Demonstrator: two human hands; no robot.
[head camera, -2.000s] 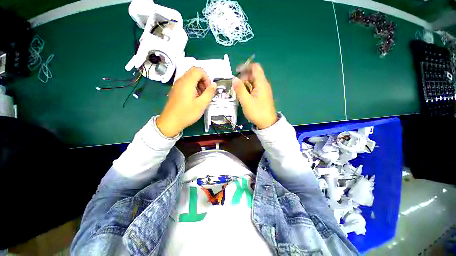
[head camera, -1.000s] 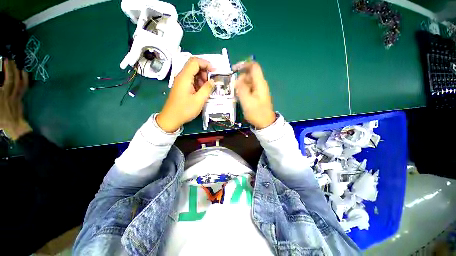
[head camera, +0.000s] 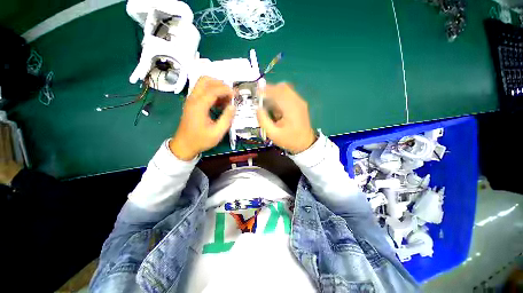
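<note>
A white camera housing (head camera: 246, 121) lies at the bench's front edge with its open cavity facing up. My left hand (head camera: 205, 117) grips its left side with thumb and fingers. My right hand (head camera: 287, 117) is at its right side, slightly blurred, fingers curled at the rim; whether it holds a small part cannot be told. A bundle of multicoloured wire leads (head camera: 272, 66) sticks out from the housing's upper right, beyond my right fingers. Dark thin leads also show at the housing's near end.
A second white housing (head camera: 166, 48) with loose leads lies at the upper left. White tangled loops (head camera: 250, 17) lie at the far side. A blue bin (head camera: 469, 194) of white plastic parts stands at the right. A dark rack (head camera: 510, 60) is far right. Another person's hand (head camera: 8, 170) is at the left edge.
The view has shifted a little. My right fingers have moved down from the coloured leads to the housing's right side, leaving the leads free. The other person's hand has moved down and left.
</note>
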